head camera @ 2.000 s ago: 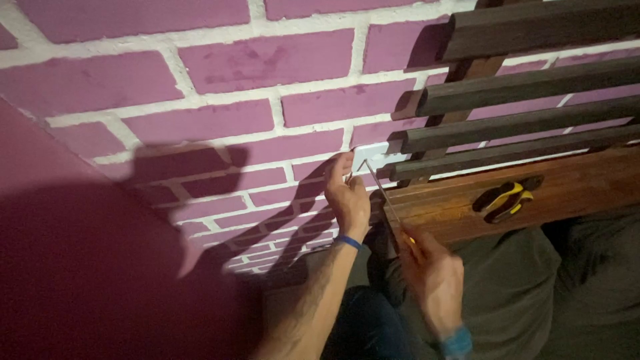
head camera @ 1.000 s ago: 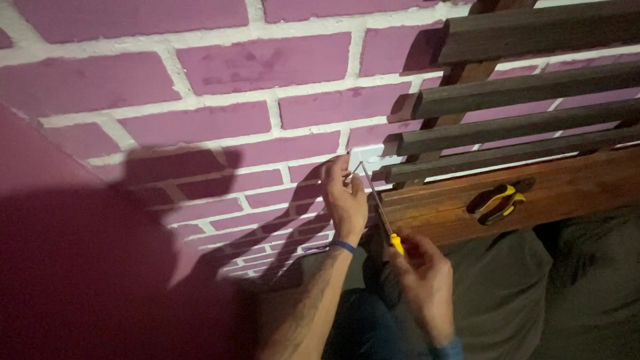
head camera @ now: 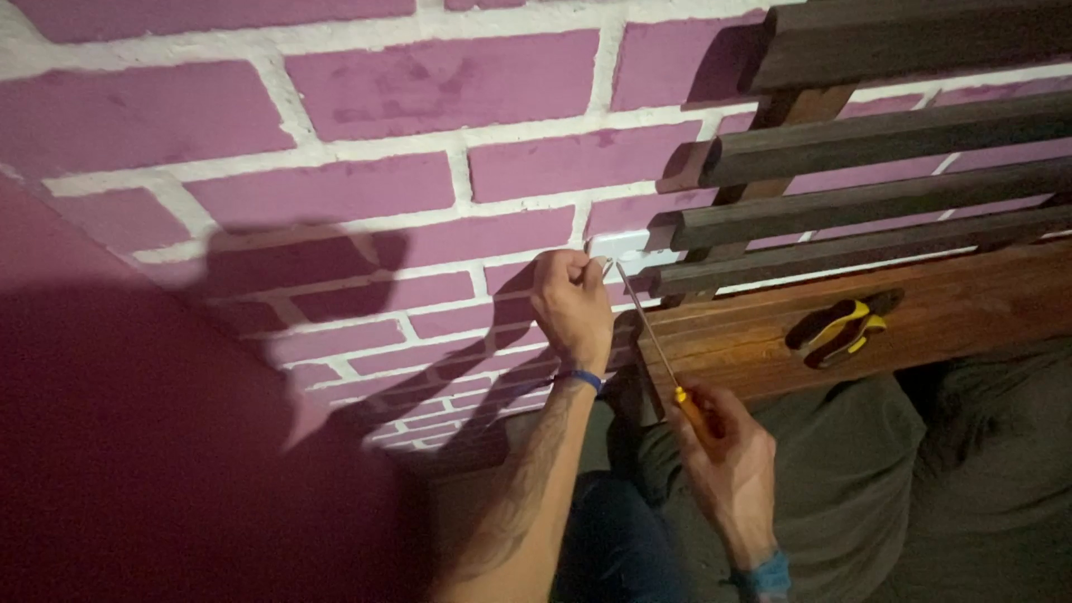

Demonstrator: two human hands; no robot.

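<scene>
A long-shafted screwdriver (head camera: 645, 322) with a yellow-orange handle is held in my right hand (head camera: 727, 469), which is closed around the handle. Its shaft slants up and left, and the tip is at the lower edge of a white wall plate (head camera: 620, 245). Just left of the tip, my left hand (head camera: 576, 306) has thumb and forefinger pinched together at the plate's lower left corner. Something small and pale shows at the fingertips, too small to identify. The plate is fixed on the pink brick wall and partly hidden behind dark slats.
Dark wooden slats (head camera: 888, 134) stand out from the wall at the upper right. Below them runs a brown wooden board (head camera: 955, 293), with black and yellow-handled pliers (head camera: 837, 333) lying on it. Dark grey fabric (head camera: 821, 469) is at the lower right.
My right hand shifts slightly relative to the wall plate, with the screwdriver still in its grip. My left hand stays beside the plate, its fingers now drawn closer together.
</scene>
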